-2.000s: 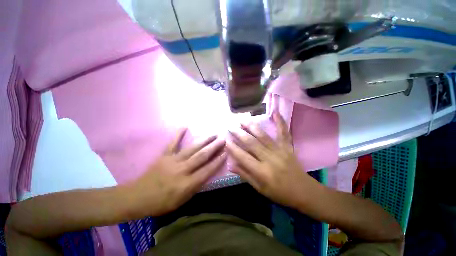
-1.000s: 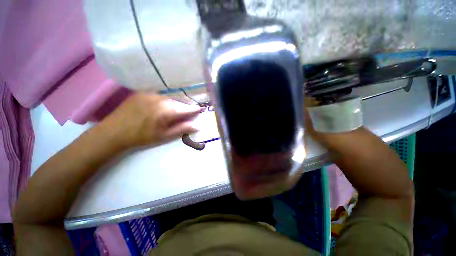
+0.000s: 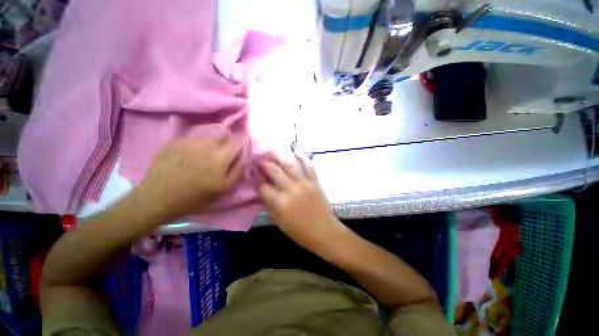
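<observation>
A pink garment panel [image 3: 217, 125] lies bunched in folds on the white machine bed, left of the needle area. My left hand [image 3: 197, 167] grips its folds, fingers curled into the cloth. My right hand [image 3: 289, 187] pinches the panel's right edge close beside the left hand. The cloth's lower edge hangs over the table front. The sewing machine head [image 3: 368, 39] stands to the right, with no cloth visible under its presser foot [image 3: 381, 98]. White glare hides part of the cloth's upper right side.
A stack of pink panels [image 3: 98, 147] lies at the left. A black box [image 3: 460, 92] with a red item sits on the bed at right. Below the front edge are a green basket [image 3: 542, 262] with pink, red and yellow scraps and a blue basket [image 3: 203, 269] beside pink cloth.
The view has shifted and the machine head appears farther right. Both hands have moved left, away from the needle area, and now hold the bunched panel together.
</observation>
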